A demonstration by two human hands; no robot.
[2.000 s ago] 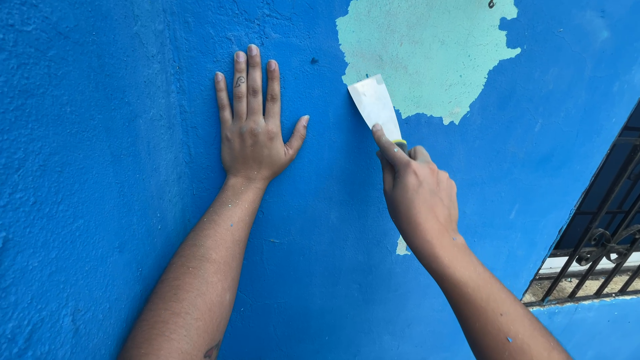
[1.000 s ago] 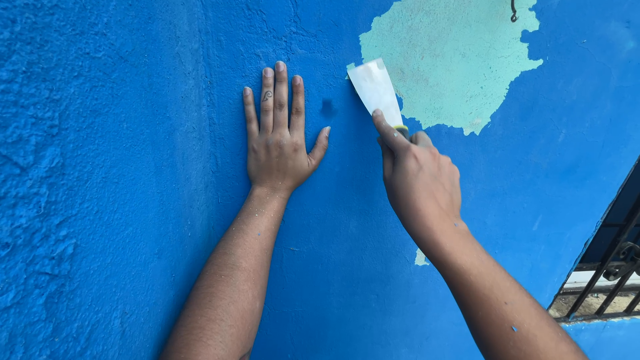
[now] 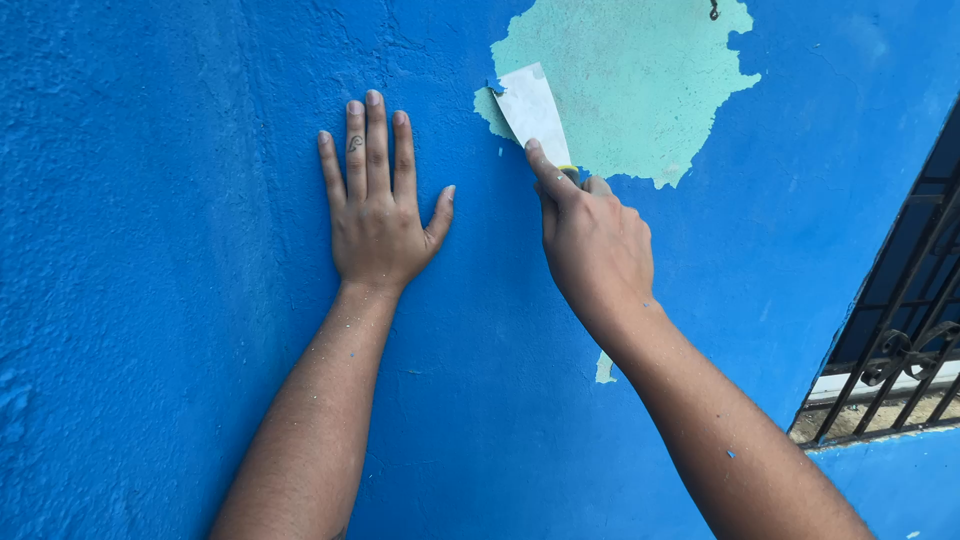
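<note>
My left hand [image 3: 379, 195] lies flat against the blue painted wall [image 3: 465, 322], fingers up and thumb apart, holding nothing. My right hand [image 3: 592, 225] grips a putty knife [image 3: 536, 109] by its dark handle with a yellow collar, the index finger pressed along the metal blade. The blade's edge is at the left border of a light green patch [image 3: 637, 82] where the blue paint is gone. Small paint flakes cling to both forearms, and one chip shows just left of the blade. Most of the handle is hidden in my hand.
On the right is a window opening with a black metal grille [image 3: 900, 360] and a rough sill. A small metal hook [image 3: 714, 10] sticks out near the top of the green patch. A little bare green spot [image 3: 604, 368] shows beside my right forearm. Rougher blue wall [image 3: 112, 225] runs along the left.
The bare green area has grown at its left edge, by the putty knife's blade. My left hand stays flat on the wall. The view has shifted somewhat.
</note>
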